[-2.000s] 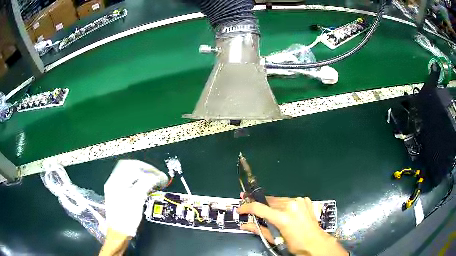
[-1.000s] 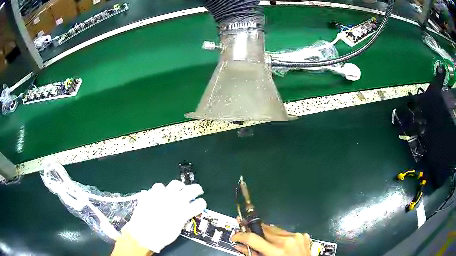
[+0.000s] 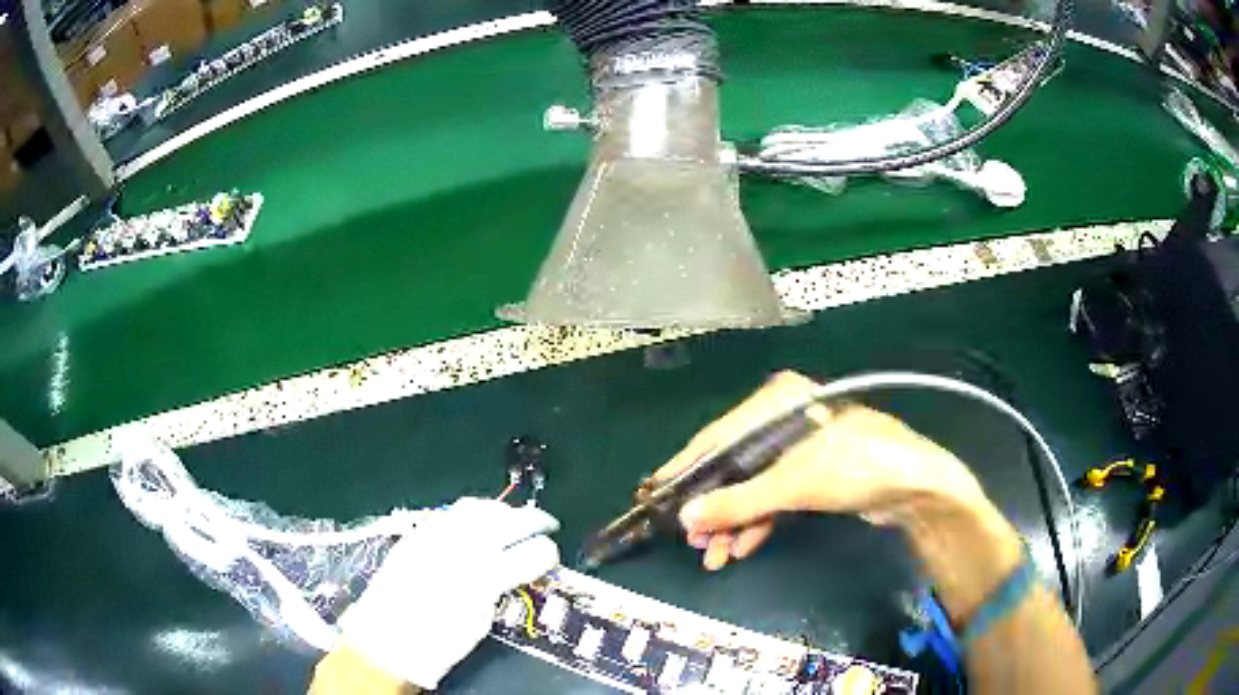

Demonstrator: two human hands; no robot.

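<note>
The power strip assembly (image 3: 652, 646) lies slanted on the dark green mat, its left end under my left hand. My left hand (image 3: 449, 577), in a white glove, holds that end; its fingertips are partly hidden. A small black part (image 3: 526, 464) on a reddish wire lies just beyond the glove. My right hand (image 3: 775, 475), bare with a blue wrist strap (image 3: 999, 600), holds the soldering iron (image 3: 707, 482). Its tip points down-left, close to the strip's upper edge near the glove; contact cannot be told. The bagged white power cord (image 3: 258, 564) lies left of the glove.
The grey extractor hood (image 3: 659, 245) hangs above the speckled rail (image 3: 408, 373). The green conveyor (image 3: 394, 177) carries other strips and bagged cords. A ribbed metal gooseneck (image 3: 883, 166) curves right of the hood. A yellow-and-black part (image 3: 1139, 509) and black equipment (image 3: 1182, 353) stand at right.
My right hand has lifted off the strip and turned the iron from pointing away to pointing down-left. Earlier my left hand moved right onto the strip's end. The strips on the conveyor have shifted right.
</note>
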